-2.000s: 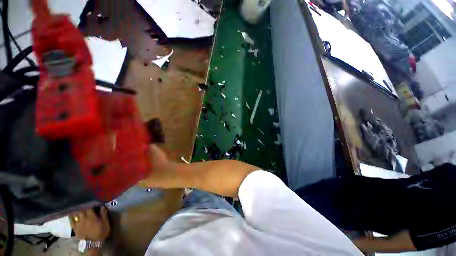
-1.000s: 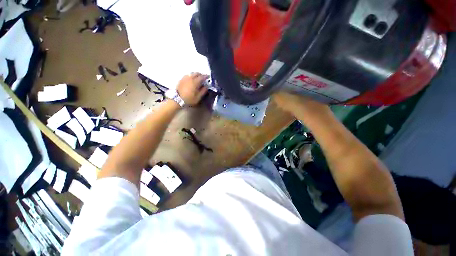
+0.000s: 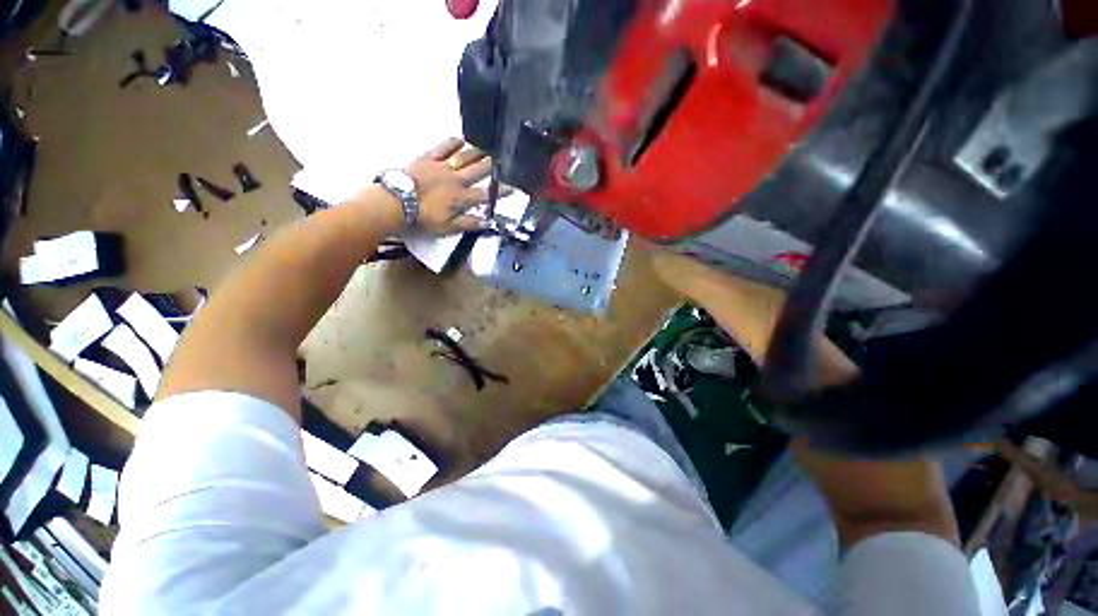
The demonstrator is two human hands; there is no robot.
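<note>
The red and black cutting machine (image 3: 722, 108) fills the upper right, with its silver base plate (image 3: 560, 267) low over the table. My left hand (image 3: 452, 187) lies flat with fingers spread on the white-topped lay (image 3: 349, 72), just left of the blade stand. A small white-topped piece (image 3: 436, 247) sticks out below my left hand. My right forearm reaches up behind the machine; my right hand is hidden by the motor body, so its grip does not show.
Small white-topped cut blocks (image 3: 397, 457) lie at the lower left and left on the brown table (image 3: 542, 349). A long yellow-tan bar (image 3: 72, 383) crosses the left. Black scraps (image 3: 467, 357) lie near the front. Green floor with scraps (image 3: 710, 415) shows at right.
The view first swung left from the floor and other table, then shifted slightly. The machine now looms larger, and my left hand has spread flat beside the blade stand.
</note>
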